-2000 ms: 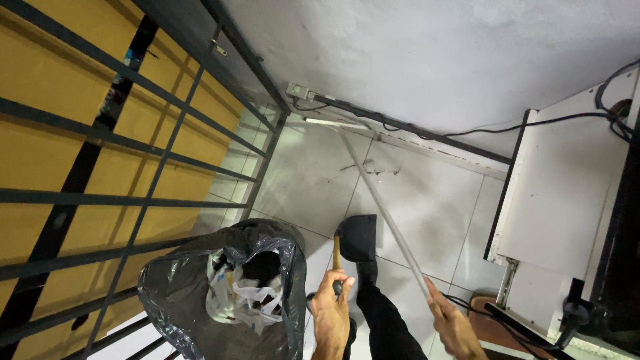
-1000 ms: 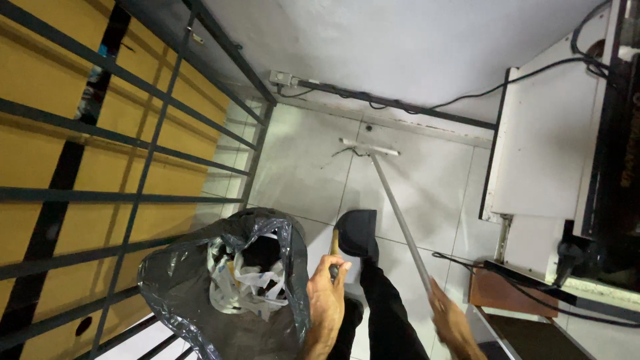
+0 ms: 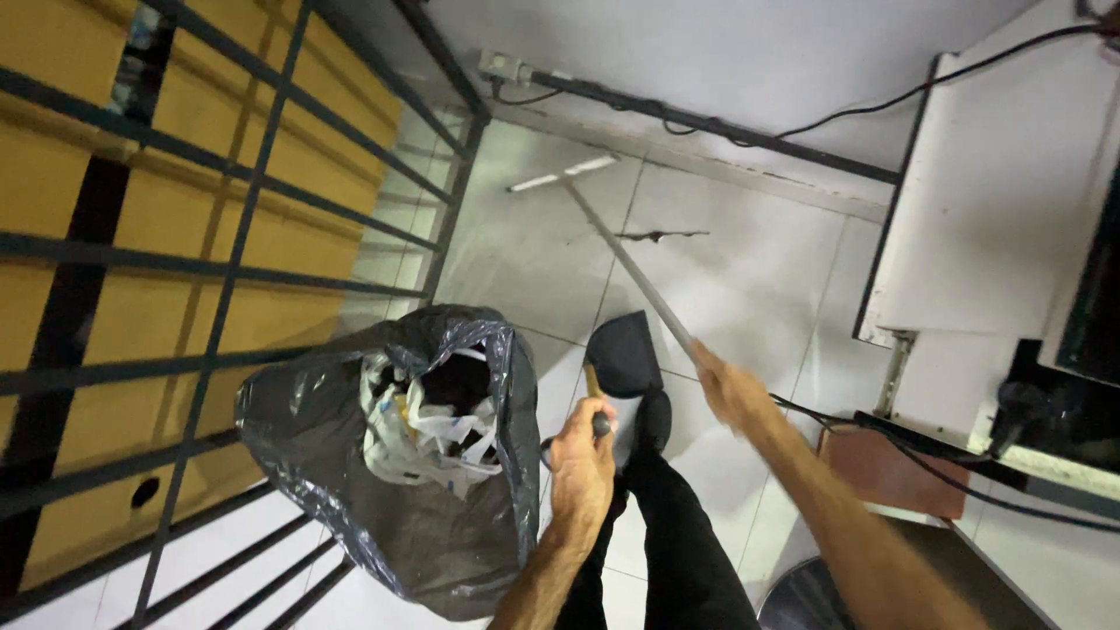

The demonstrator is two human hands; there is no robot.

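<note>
My left hand (image 3: 588,442) is closed around the handle of a black dustpan (image 3: 623,354), whose pan lies on the tiled floor by my foot. With my right hand (image 3: 731,385) I grip the long pole (image 3: 639,276) of a floor squeegee or broom. Its narrow white head (image 3: 564,173) rests on the floor near the railing's corner. Between head and dustpan lies a thin line of dark debris (image 3: 658,236). To the left of my left hand stands a black bin bag (image 3: 420,534), open at the top, with crumpled white plastic bags (image 3: 420,437) inside.
A dark metal railing (image 3: 236,271) with yellow panels runs along the left. At the back wall are a socket box (image 3: 503,66) and a black cable (image 3: 840,112). A white cabinet (image 3: 971,201) stands at the right, above a reddish-brown box (image 3: 892,468) and loose cables.
The pole's head has moved away from the debris, back and left towards the railing's corner. My right hand has moved left, nearer the dustpan. My left hand keeps hold of the dustpan.
</note>
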